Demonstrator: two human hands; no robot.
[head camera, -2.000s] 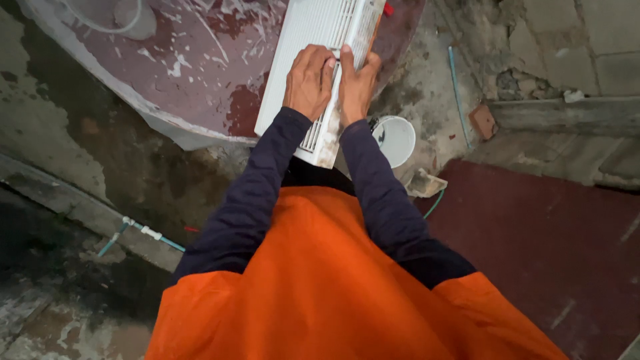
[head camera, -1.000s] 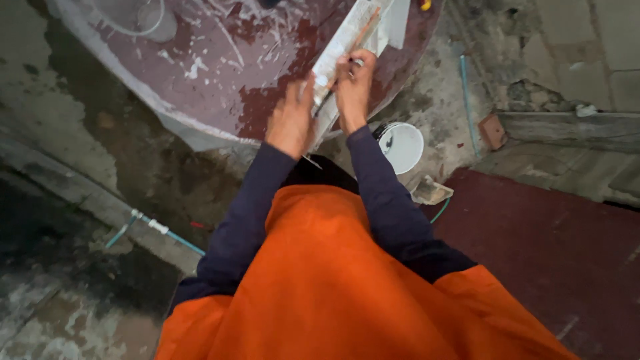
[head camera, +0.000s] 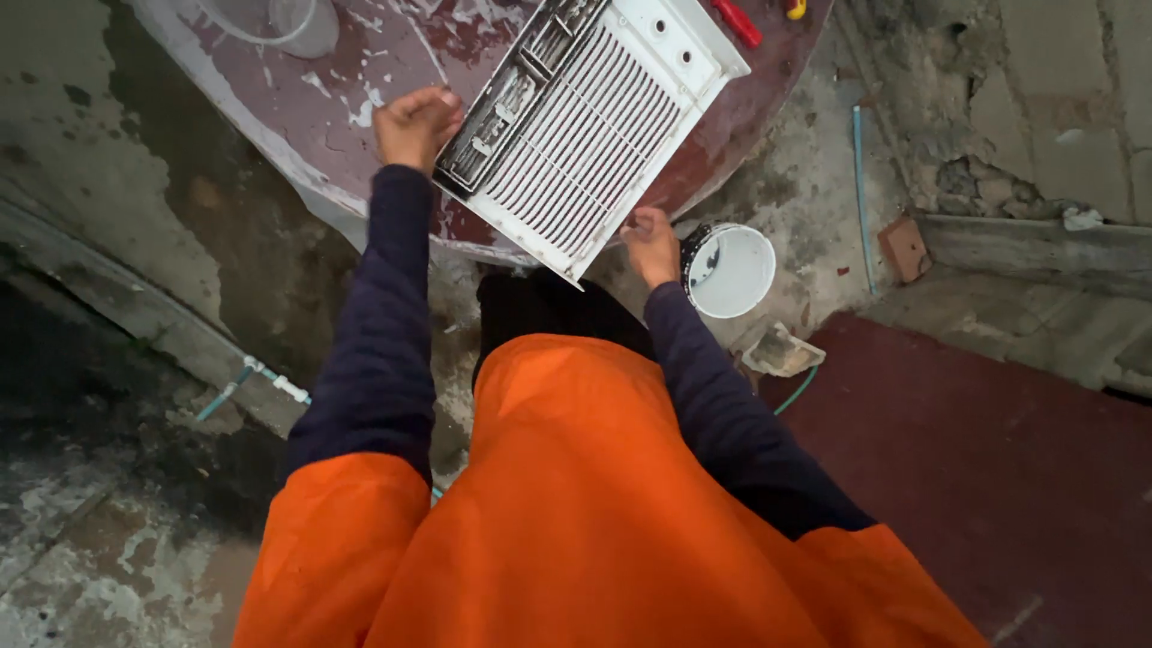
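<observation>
A white plastic louvred grille panel (head camera: 589, 135) lies at a slant on a round reddish table, its near corner sticking out past the edge. Its left side has a dark channel with whitish residue, and two round holes show near the far right corner. My left hand (head camera: 416, 128) is beside the panel's left edge, fingers bent; whether they touch it or pinch something thin, I cannot tell. By the lower right edge is my right hand (head camera: 652, 245), its fingers curled close to the panel, with contact unclear.
The wet table top (head camera: 351, 135) bears whitish suds or residue. A clear plastic tub (head camera: 306, 27) stands at its far left, a red-handled tool (head camera: 738, 22) and a yellow item (head camera: 796, 9) at the far right. Below are a white bucket (head camera: 733, 270), a brick (head camera: 904, 250) and a blue pipe (head camera: 862, 198).
Both hands were together on the panel; now they are apart on either side of it. The panel, seen tilted on edge one second ago, now shows its channelled face.
</observation>
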